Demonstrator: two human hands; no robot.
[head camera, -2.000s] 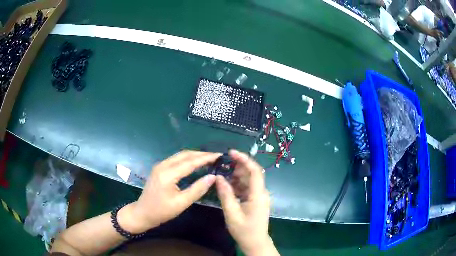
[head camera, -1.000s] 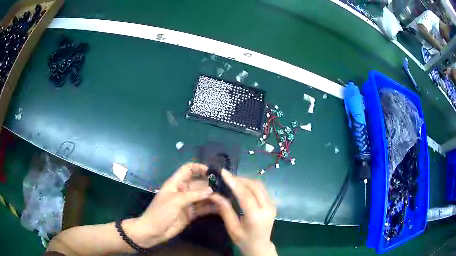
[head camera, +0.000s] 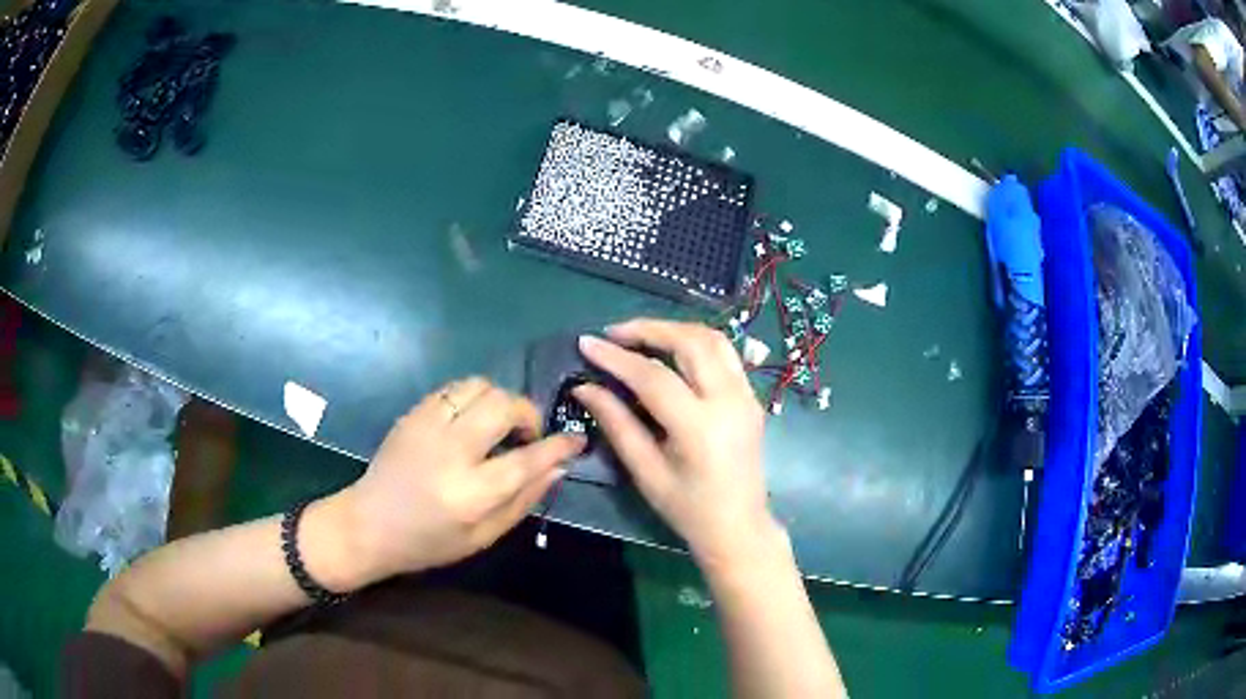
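Observation:
A dark plastic housing (head camera: 571, 421) with small light parts inside lies in the black holding fixture (head camera: 554, 361) at the bench's front edge. My left hand (head camera: 458, 471) has its fingertips on the housing's left side. My right hand (head camera: 683, 430) has its fingers on the housing's upper and right side. The fingers hide much of the housing and fixture. A thin lead with a small white connector (head camera: 541, 541) hangs below the fixture over the bench edge.
Behind the fixture stands the screw tray (head camera: 635, 208), with wired circuit boards (head camera: 799, 321) to its right. The electric screwdriver (head camera: 1018, 273) lies beside the blue parts bin (head camera: 1049, 546) at right. Black housings (head camera: 171, 85) lie far left near a cardboard box (head camera: 41, 103).
The housing, held above the bench between both hands before, is now down in the fixture with both hands over it. The lead with its connector now hangs in sight. The view has shifted.

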